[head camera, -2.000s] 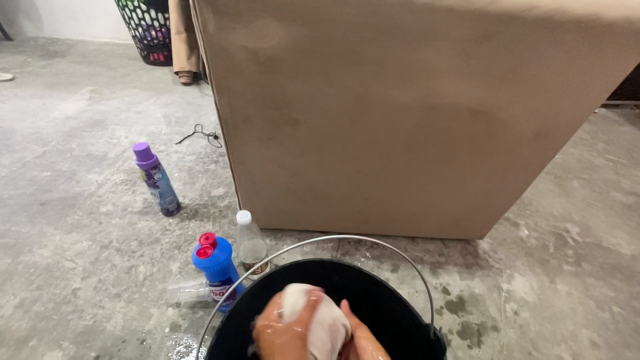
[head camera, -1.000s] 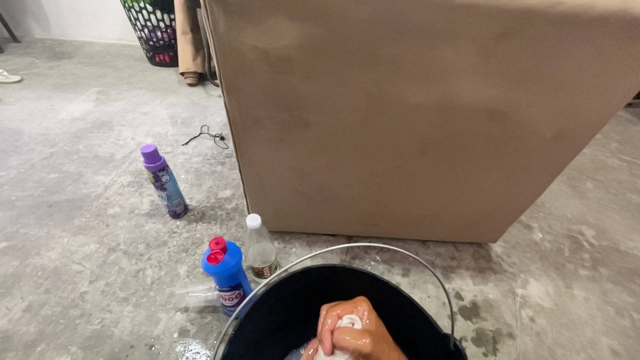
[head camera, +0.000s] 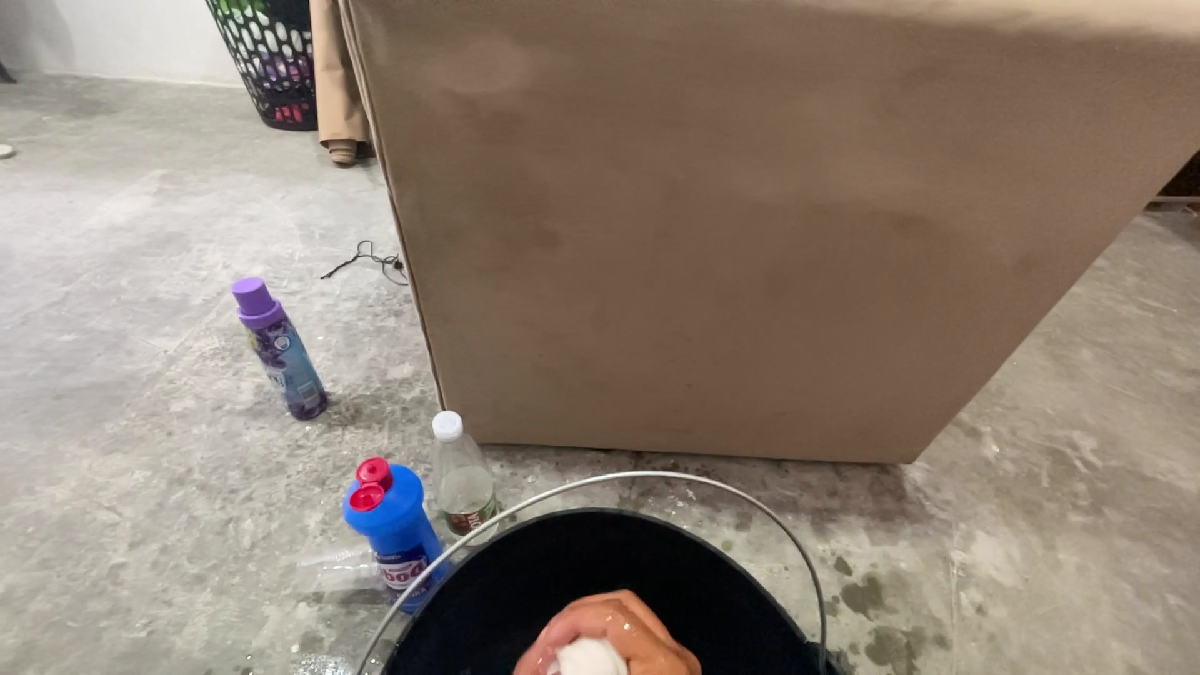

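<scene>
At the bottom edge, my right hand (head camera: pixel 647 633) is wet and closed around a bunched white cloth (head camera: pixel 589 658), over the inside of a black bucket (head camera: pixel 600 539). My left hand cannot be told apart from it here; the lower part of the grip is cut off by the frame. The bucket's metal handle (head camera: pixel 647 475) arches over its far rim. Left of the bucket stand a blue bottle with red caps (head camera: pixel 398 534) and a clear bottle with a white cap (head camera: pixel 461 478). Farther left, a purple-capped bottle (head camera: pixel 281 352) stands upright on the floor.
A large piece of furniture covered in brown fabric (head camera: pixel 694 234), with darker patches, stands just beyond the bucket. A thin black cord (head camera: pixel 366 258) lies by its left edge. Behind are a perforated black basket (head camera: pixel 272 66) and brown rolled material (head camera: pixel 339 84). Wet spots mark the concrete floor (head camera: pixel 141 469).
Two seconds ago both hands showed around the white cloth, with more of it exposed. Now the cloth is bunched smaller within the grip, lower in the view.
</scene>
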